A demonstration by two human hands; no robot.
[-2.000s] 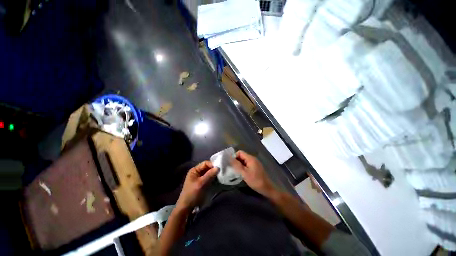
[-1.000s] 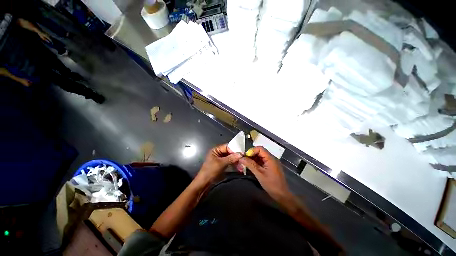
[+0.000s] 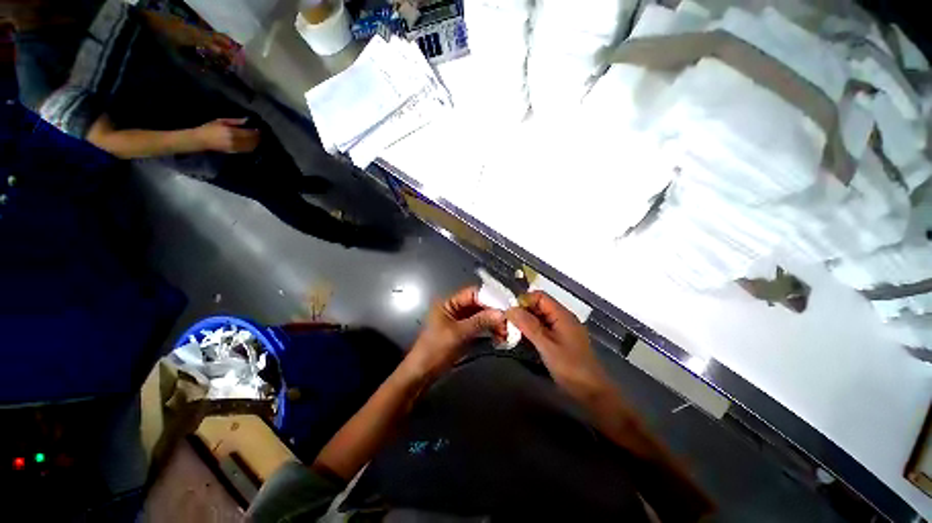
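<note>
A small white cut piece (image 3: 497,296) is between my two hands, in front of my dark apron. It looks bent or folded, and my fingers hide much of it. My left hand (image 3: 455,325) pinches it from the left. My right hand (image 3: 553,325) pinches it from the right. The fingertips of both hands nearly meet at the piece.
A white-topped table (image 3: 807,368) runs diagonally on the right, with tied bundles (image 3: 756,123) and papers (image 3: 373,97). A round blue scrap bin (image 3: 278,352) stands lower left beside the worn press pad (image 3: 189,490). Another person (image 3: 189,138) is at upper left.
The view has turned since the first frame, showing less of the press pad. The other person has come closer at upper left. My hands still hold the white piece, now at a different angle.
</note>
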